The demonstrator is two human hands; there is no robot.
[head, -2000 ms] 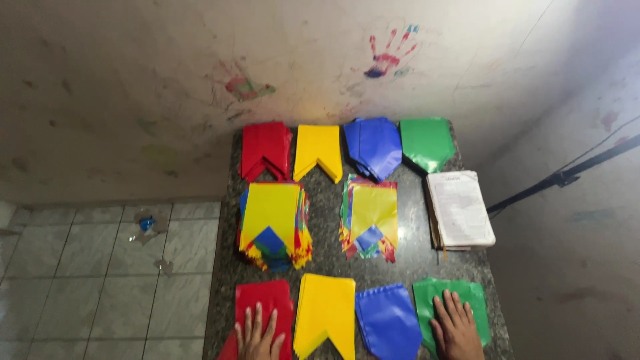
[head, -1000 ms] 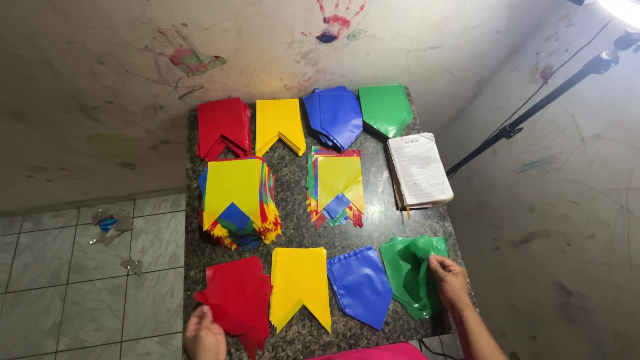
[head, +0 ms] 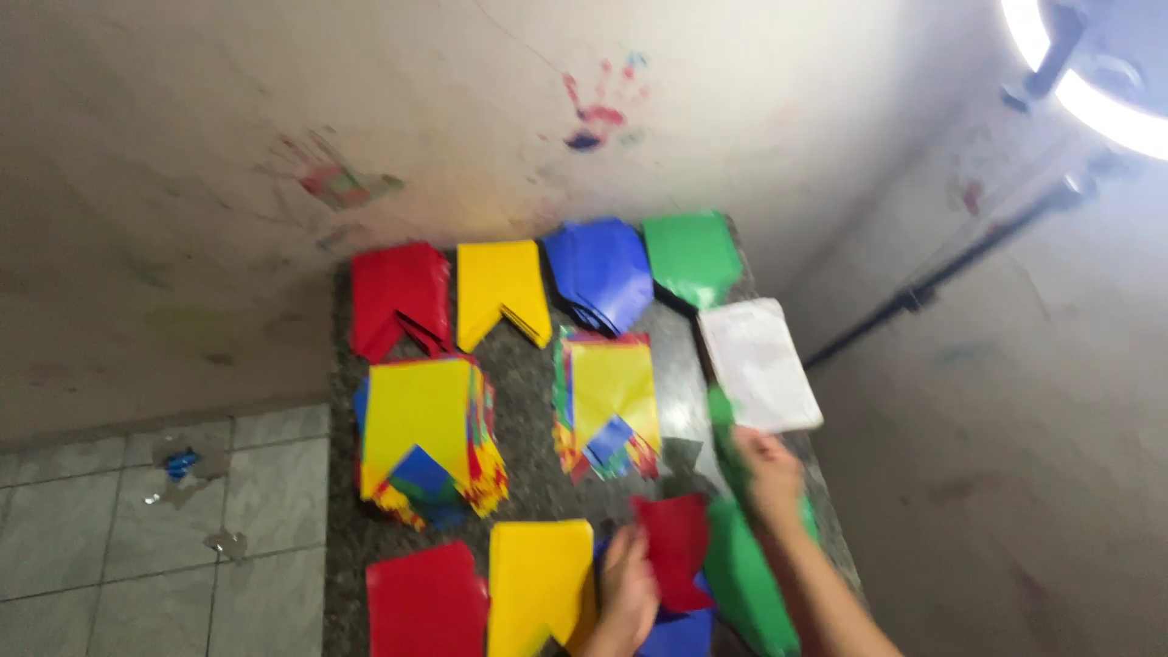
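My left hand holds a red plastic pennant over the near blue pile. My right hand grips a green plastic pennant, lifted and blurred, just below the open book. Under my right forearm lies the near green pile. The near yellow pile and near red pile lie to the left. Two mixed stacks with yellow on top, a thick one and a smaller one, form the middle row.
Along the far edge lie red, yellow, blue and green piles. A book rests at the right of the granite tabletop. A ring light and its dark pole stand at the right.
My left hand has moved right from the near red pile, carrying a red pennant. My right hand has moved up from the near green pile with a green pennant. The view has shifted.
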